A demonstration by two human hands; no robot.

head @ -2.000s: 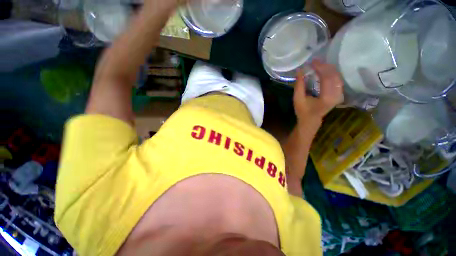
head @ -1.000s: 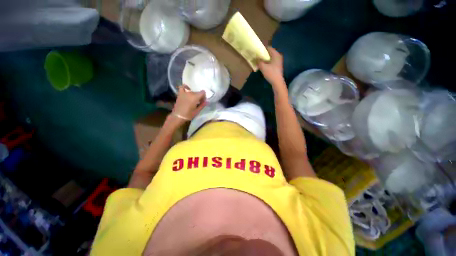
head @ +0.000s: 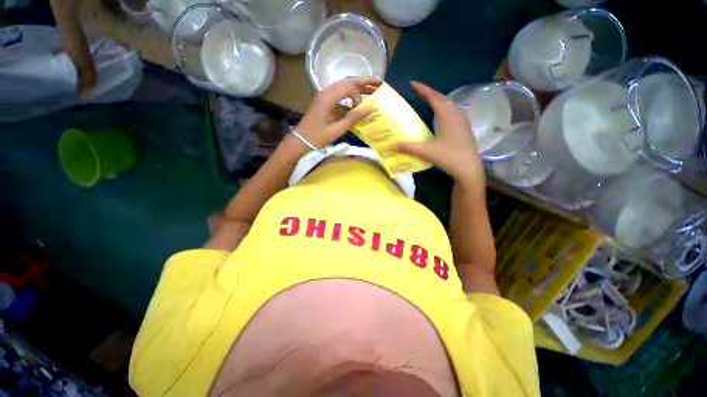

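A pale yellow label sheet [head: 390, 128] with fine print is held up between my hands, in front of my waist. My left hand [head: 329, 120] has its fingers and thumb at the sheet's upper left edge. My right hand [head: 453, 143] has its thumb on the sheet's lower right part and its index finger raised apart. Its other fingers are partly hidden. A clear jar unit [head: 348, 53] with a white base stands just beyond my left hand. No separate label can be made out.
More jar units [head: 239, 58] stand on brown cardboard [head: 291, 84] ahead and left, others [head: 593, 128] at right. A yellow crate [head: 543, 271] of white plastic parts [head: 601, 306] is at lower right. A green bin [head: 93, 155] is on the floor. Another person's hand [head: 84, 74] rests on clear plastic at upper left.
My left hand has left the jar unit and moved right to the sheet. The sheet has come closer to my body in my right hand. The jar unit stands farther forward.
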